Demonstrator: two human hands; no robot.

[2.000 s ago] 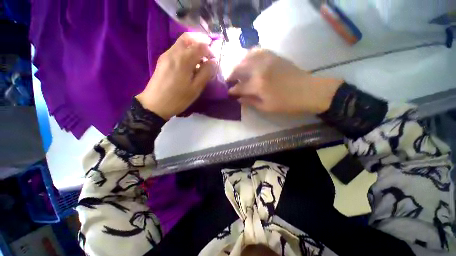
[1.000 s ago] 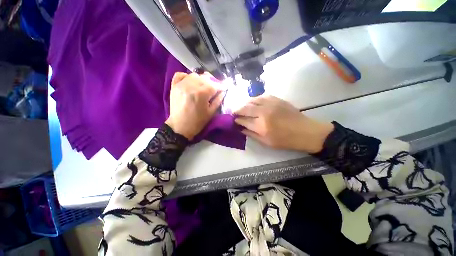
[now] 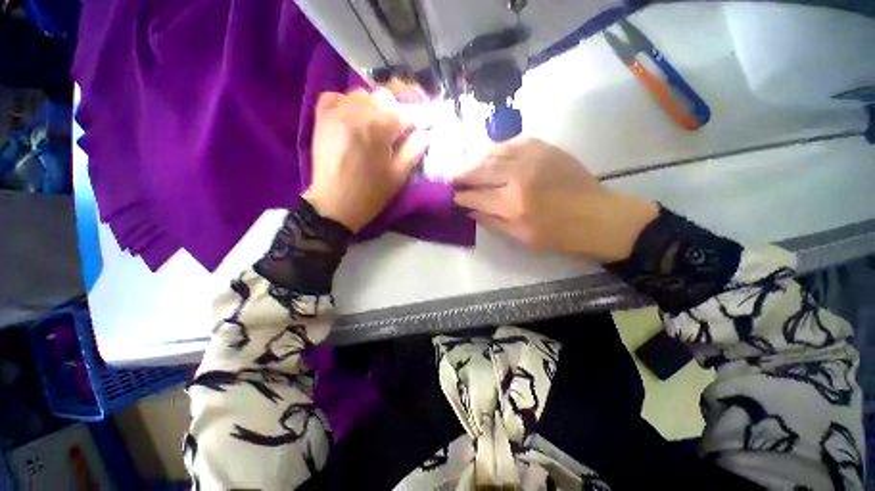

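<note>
A purple fabric piece lies on the white table in front of the needle area of the sewing machine. My left hand holds its left side, fingertips close to the brightly lit presser foot. My right hand pinches its right edge with thumb and fingers, just below the dark blue knob. Glare hides the needle and the fingertips of my left hand. The stack of cut panels, purple with stepped edges, lies left of my left hand.
Thread snips with orange and blue handles lie right of the machine head. A grey ruler strip runs along the front table edge. A blue basket stands at lower left. A black rectangle lies on a pale yellow card. Purple cloth hangs below the edge.
The camera view has shifted between the frames. Both hands stay on the purple piece beside the needle area, with the right hand still pinching its edge. No clear change of grip shows.
</note>
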